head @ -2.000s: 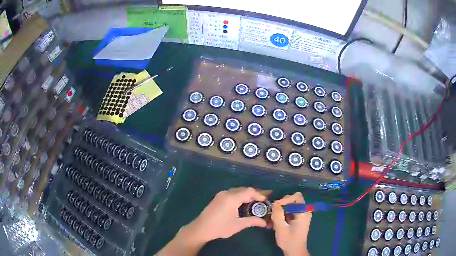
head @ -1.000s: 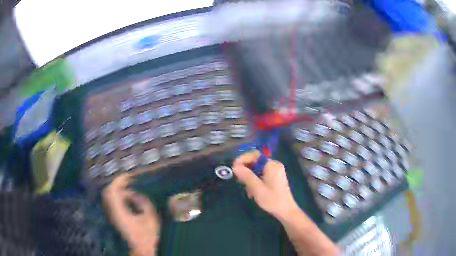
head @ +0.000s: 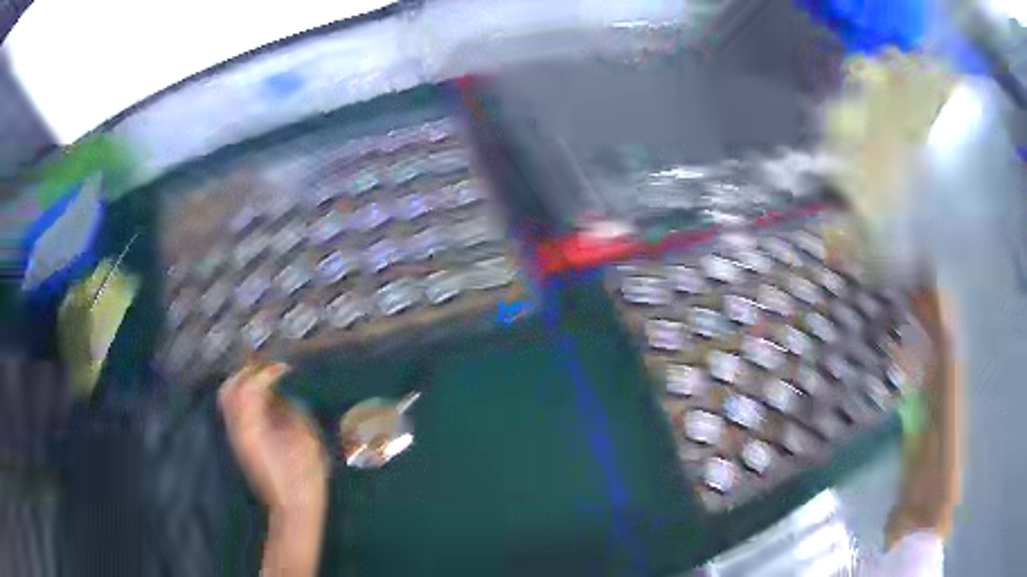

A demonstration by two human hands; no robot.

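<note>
The silver-brass ring (head: 372,434) lies alone on the green mat, its small tab pointing up and right. My left hand (head: 273,437) is blurred, left of the ring and apart from it, near the front edge of the center tray (head: 338,337); its grip is unclear. My right arm (head: 935,406) reaches up along the far right, beyond the right tray. My right hand at its upper end is too blurred to show its fingers or anything held. No probe can be made out.
The right tray (head: 673,451) holds rows of drivers, as does the center tray. Red tape (head: 580,250) and blue tape (head: 591,423) cross the mat. The yellow sticker sheet (head: 96,321) and blue bin (head: 62,239) are at the left. A blue object (head: 867,23) is at the upper right.
My right hand has left the mat and moved to the far right. The driver and blue probe seen beside it no longer show there. The view has shifted; the ring remains on the mat.
</note>
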